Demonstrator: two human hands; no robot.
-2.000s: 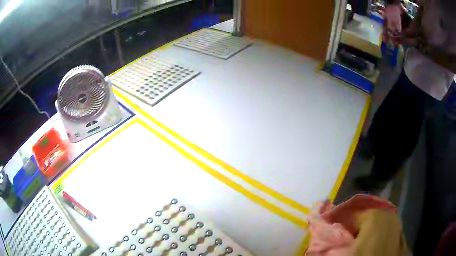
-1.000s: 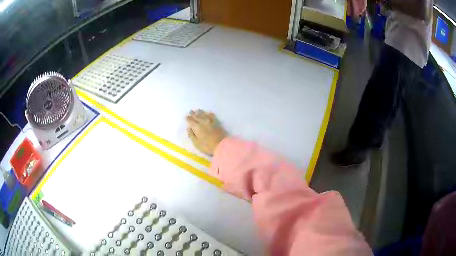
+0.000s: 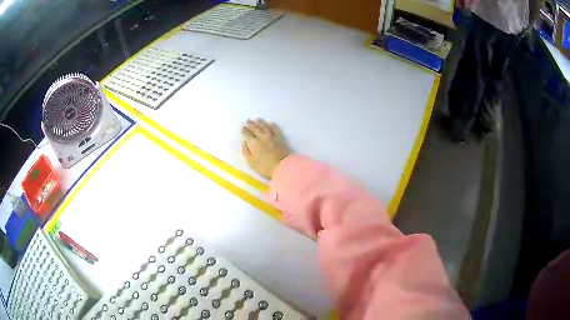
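My right hand (image 3: 264, 148), bare with a pink sleeve, rests palm down on the white tabletop just beyond the double yellow tape. Its fingers are slightly apart and nothing shows in it. My left hand is not in view. The parts tray (image 3: 194, 284) lies nearest to me at the bottom edge, partly cut off. It has rows of tan dumbbell-shaped pockets with round metal parts at their ends. My right hand is beyond this tray, not touching it.
Another filled tray (image 3: 47, 278) lies at the lower left, beside a red pen (image 3: 78, 246). A fan (image 3: 76, 119), red-orange bin (image 3: 41, 185) and blue bin (image 3: 22, 228) stand at the left. Two trays (image 3: 156, 75) (image 3: 234, 20) lie farther back. A person (image 3: 484, 62) stands in the aisle.
My right arm has reached out over the table since the oldest frame, and the hand now lies flat. The view has shifted, and the person in the aisle appears farther up.
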